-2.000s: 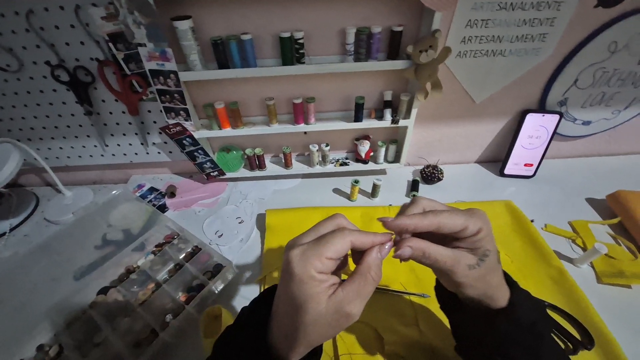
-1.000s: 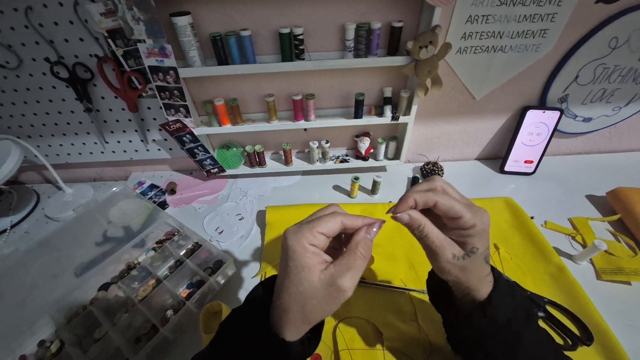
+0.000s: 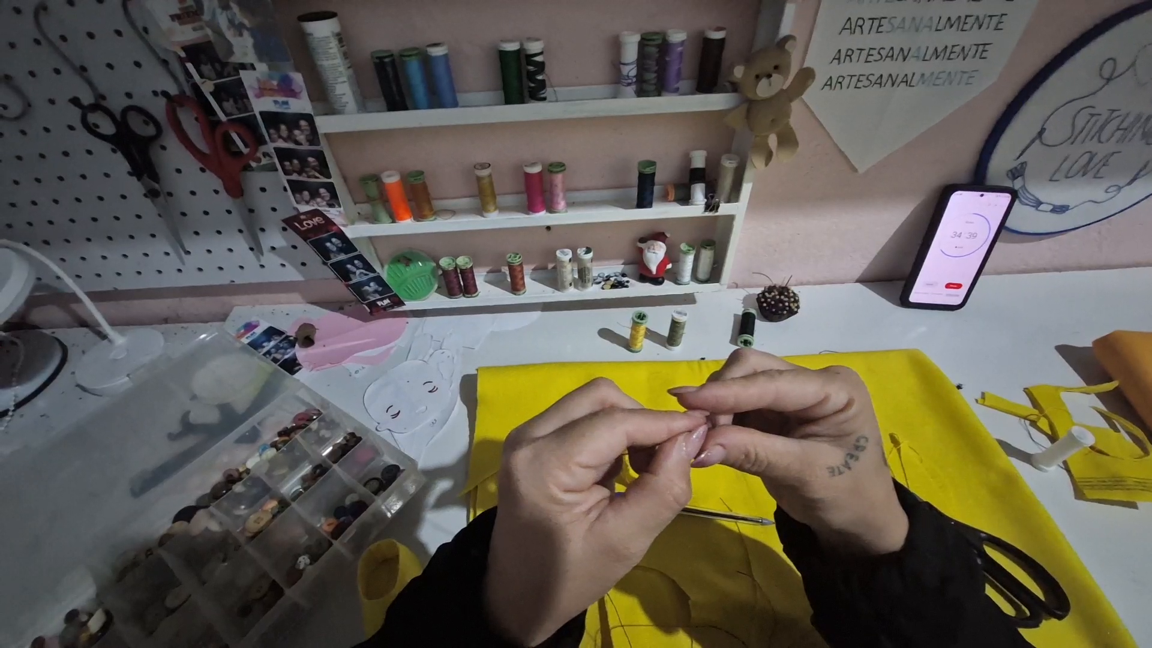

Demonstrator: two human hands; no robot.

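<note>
Above yellow fabric, my left hand has its thumb and index fingertip pinched together, but whatever lies between them is too small to make out. My right hand meets it at the fingertips, thumb and index finger slightly apart, and I cannot tell whether it holds anything. A pen lies on the fabric under my hands, with loose dark thread around it. Black-handled scissors rest beside my right sleeve, their blades hidden. Yellow, olive and dark thread spools stand behind the fabric.
An open plastic button box lies at the left, with a small yellow piece beside it. A phone leans on the wall at the right, near yellow scraps and a white spool. A spool shelf is mounted behind.
My hands were a little apart one second ago; now their fingertips are together again. The dark spool, mostly hidden behind my right hand then, shows now.
</note>
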